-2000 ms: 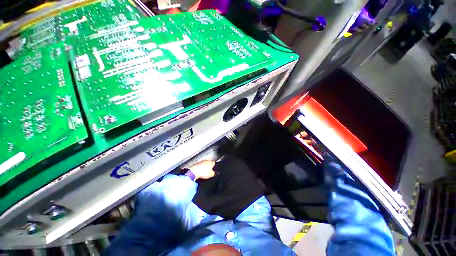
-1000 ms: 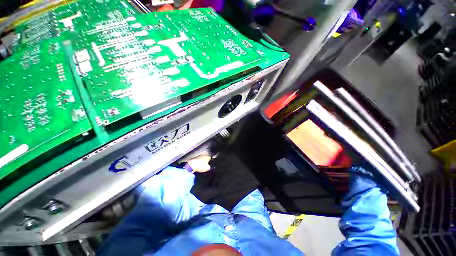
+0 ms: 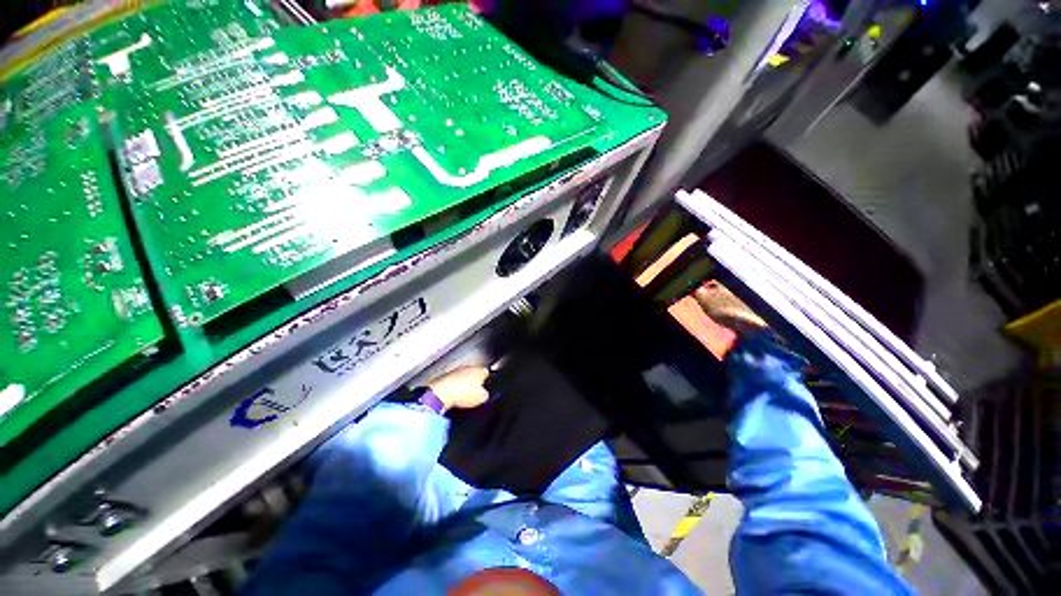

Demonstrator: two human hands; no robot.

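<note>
Several silver-grey carrier frames (image 3: 814, 300) stand close together, edge-on, in the black bin (image 3: 867, 221) at right. My right hand (image 3: 728, 307) is inside the bin just left of the bars, small and partly hidden; whether it grips a frame cannot be told. An orange-red patch (image 3: 700, 326) shows beside it. My left hand (image 3: 463, 387), with a purple band at the wrist, is low beneath the bench front, by dark material; its fingertips are unclear and I cannot tell whether it holds anything.
Large green circuit boards (image 3: 337, 151) lie solder side up on the bench at left. The pale grey front panel (image 3: 384, 332) has a blue logo and a round black socket (image 3: 525, 248). Black slotted racks (image 3: 1010, 466) stand at right. Yellow-black tape (image 3: 689, 524) marks the floor.
The silver bars, spread apart a second ago, now sit closer together. My right hand has moved left and further into view. My left hand has hardly moved.
</note>
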